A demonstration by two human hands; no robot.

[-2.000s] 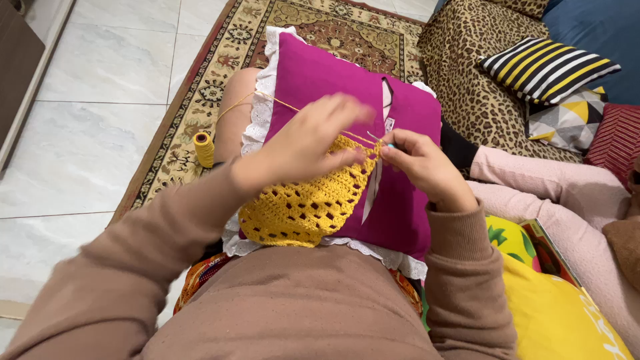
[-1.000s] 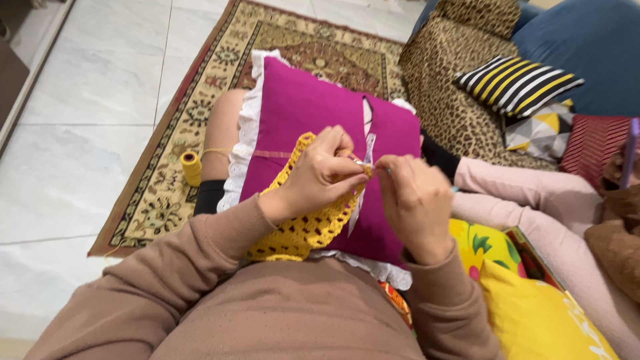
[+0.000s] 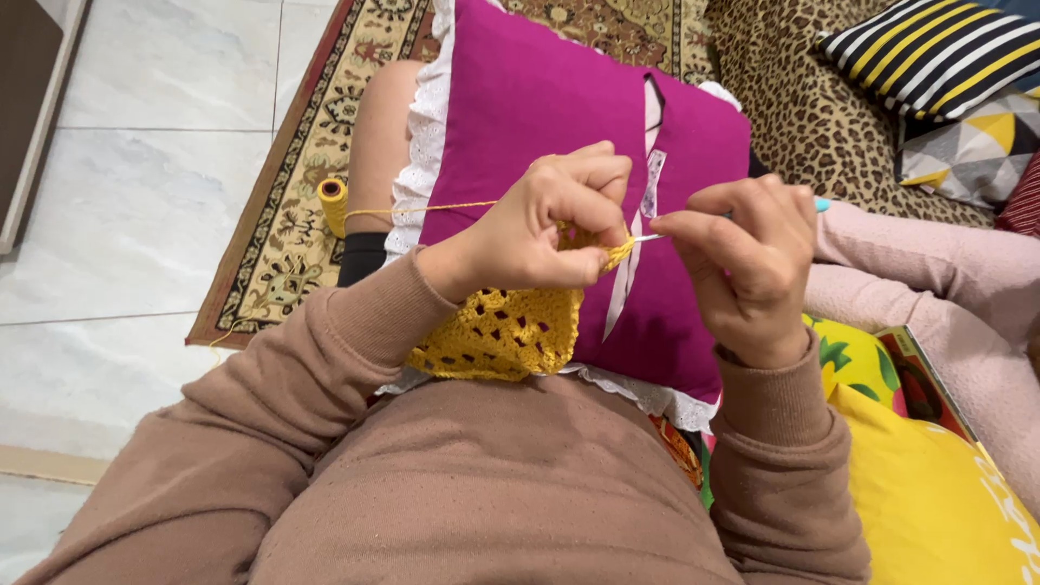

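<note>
My left hand (image 3: 561, 219) pinches the upper edge of a yellow crochet piece (image 3: 504, 333), whose openwork hangs below over a magenta cushion (image 3: 536, 106) with white lace trim on my lap. My right hand (image 3: 747, 260) holds a crochet hook (image 3: 648, 237); its metal tip meets the yellow stitches at my left fingertips, and its light-blue end shows beyond my right knuckles. Yellow yarn (image 3: 431, 209) runs from my left hand across the cushion to a yarn spool (image 3: 332, 207) beside my leg. My left fingers hide part of the worked edge.
A patterned rug (image 3: 284, 268) lies on the tiled floor at left. At right are a leopard-print cover (image 3: 788, 106), a striped cushion (image 3: 934, 57), another person's legs in pink (image 3: 918, 252), a yellow cushion (image 3: 926, 496) and a book-like item (image 3: 926, 374).
My left hand, raised and blurred over the cushion two seconds ago, is now down pinching the crochet edge. My right hand has drawn slightly away from my left since one second ago.
</note>
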